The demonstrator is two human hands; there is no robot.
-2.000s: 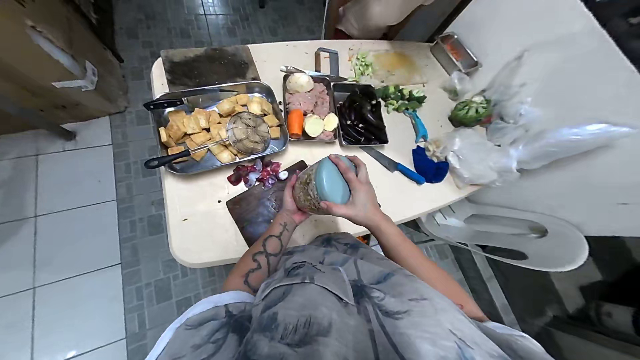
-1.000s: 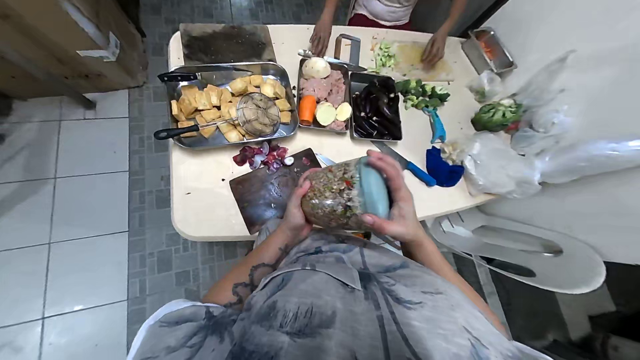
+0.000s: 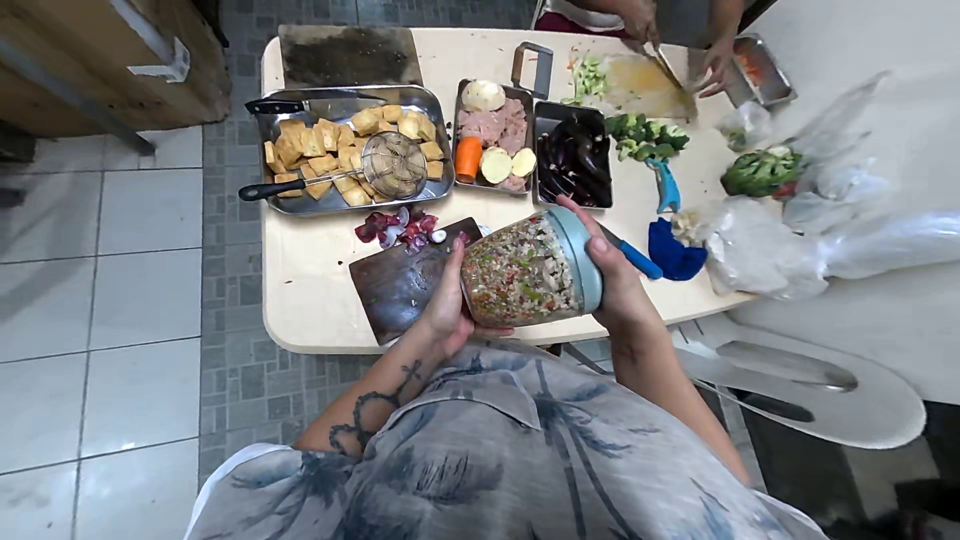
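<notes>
A clear jar of finely chopped mixed vegetables (image 3: pixel 517 276) lies tilted on its side between my hands, above the table's near edge. My left hand (image 3: pixel 450 304) holds its base end. Around the pale blue-green lid (image 3: pixel 576 259) at the other end is my right hand (image 3: pixel 619 281). Below and left of the jar is a dark cutting board (image 3: pixel 405 281), partly hidden by my left hand, with chopped red onion (image 3: pixel 397 227) at its top edge. A blue-handled knife (image 3: pixel 637 259) lies to the right, its blade partly hidden behind my right hand.
A metal tray of fried tofu (image 3: pixel 322 146) holds a wire skimmer (image 3: pixel 394 165) and a knife. Beside it are trays of minced meat (image 3: pixel 495 124) and eggplants (image 3: pixel 574 157). Across the table, a person's hands (image 3: pixel 712 67) work with a knife. Plastic bags (image 3: pixel 772 247) and a white chair (image 3: pixel 840 390) are right.
The jar has turned from lid facing up towards me to lying on its side, its contents in view. The other person's hands have come into view at the far side, now with a knife.
</notes>
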